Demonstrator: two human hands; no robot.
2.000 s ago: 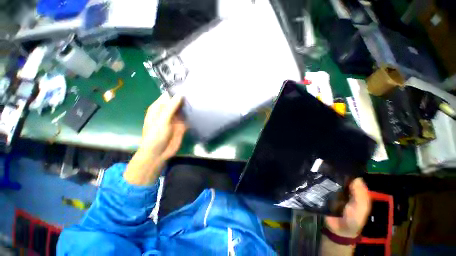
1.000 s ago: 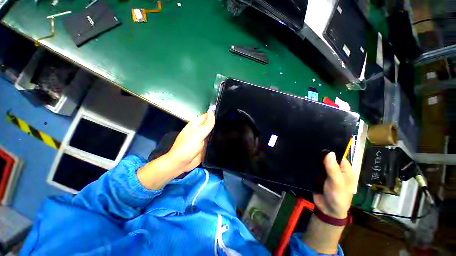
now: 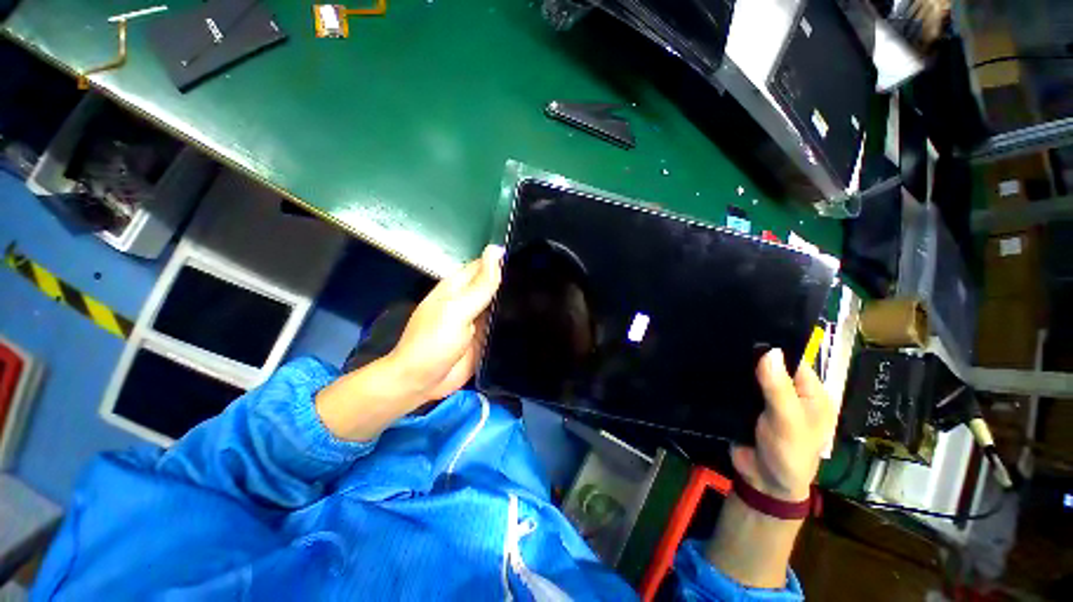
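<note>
A glossy black tablet-sized panel (image 3: pixel 659 318) with a small white mark near its middle is held over the front edge of the green bench. A clear film edge overhangs its left side and top corners. My left hand (image 3: pixel 445 332) grips the panel's left edge, fingers partly hidden behind it. My right hand (image 3: pixel 788 421) grips its lower right part, thumb on the face. The panel's underside is hidden.
The green bench mat (image 3: pixel 400 129) bears a dark module (image 3: pixel 214 40), an orange flex cable (image 3: pixel 341 17) and a small black strip (image 3: pixel 592 121). A tape roll (image 3: pixel 892 321) lies at right. Black panels lean on a white shelf (image 3: pixel 782 112). White-framed panels (image 3: pixel 210 341) sit below left.
Two seconds ago my right hand held the black panel tilted and my left hand was at a large white sheet-like thing. Now both hands hold the panel, face up. The view has turned; little differs since one second ago.
</note>
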